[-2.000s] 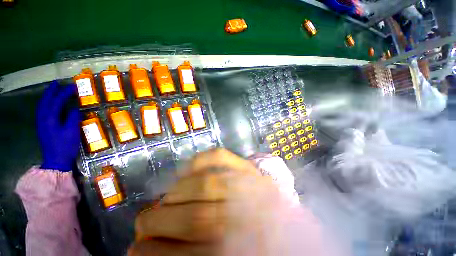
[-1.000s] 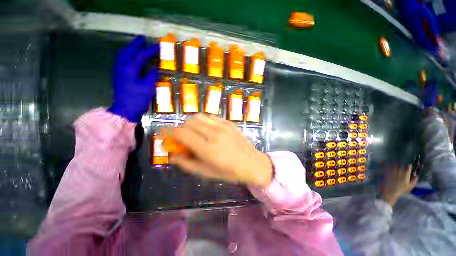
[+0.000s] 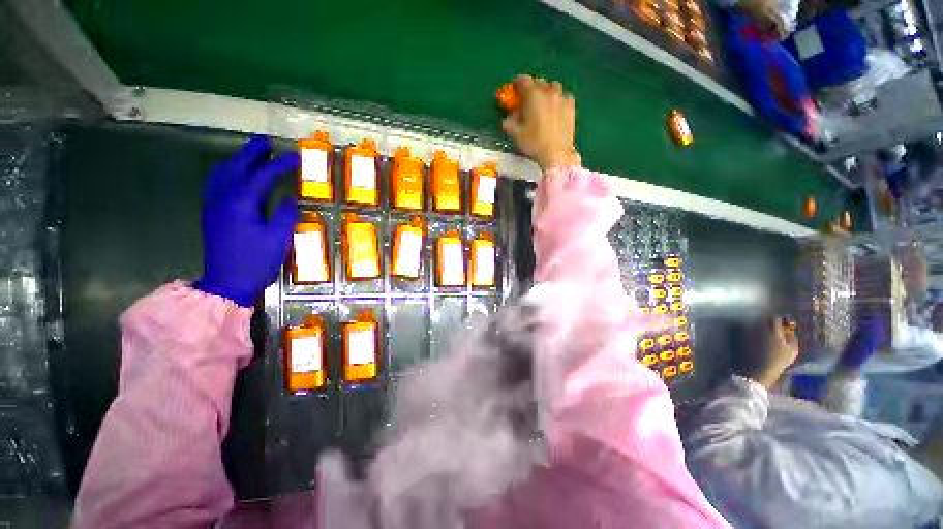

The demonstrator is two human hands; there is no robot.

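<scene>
A clear plastic tray (image 3: 388, 292) lies on the dark bench in front of me. Its two back rows hold orange devices (image 3: 361, 174) lying flat, some with white labels up. Two labelled devices lie at the left of the third row. My left hand (image 3: 246, 222), in a blue glove, rests at the tray's left edge with fingers apart, holding nothing. My right hand (image 3: 544, 121), bare, is over the green conveyor, its fingers closed on an orange device (image 3: 508, 97). A blurred pale shape covers the tray's lower right.
The green conveyor (image 3: 310, 52) runs beyond the pale rail (image 3: 196, 106), with another loose device (image 3: 679, 128) on it. A small-pocket tray (image 3: 662, 294) is partly behind my right sleeve. A neighbour's hand (image 3: 773, 354) and pale smock are at right. Clear trays (image 3: 26, 310) stand far left.
My right hand has moved from the third row out to the conveyor and taken hold of a device. A second device now lies in the third row. My left hand stays at the tray's edge.
</scene>
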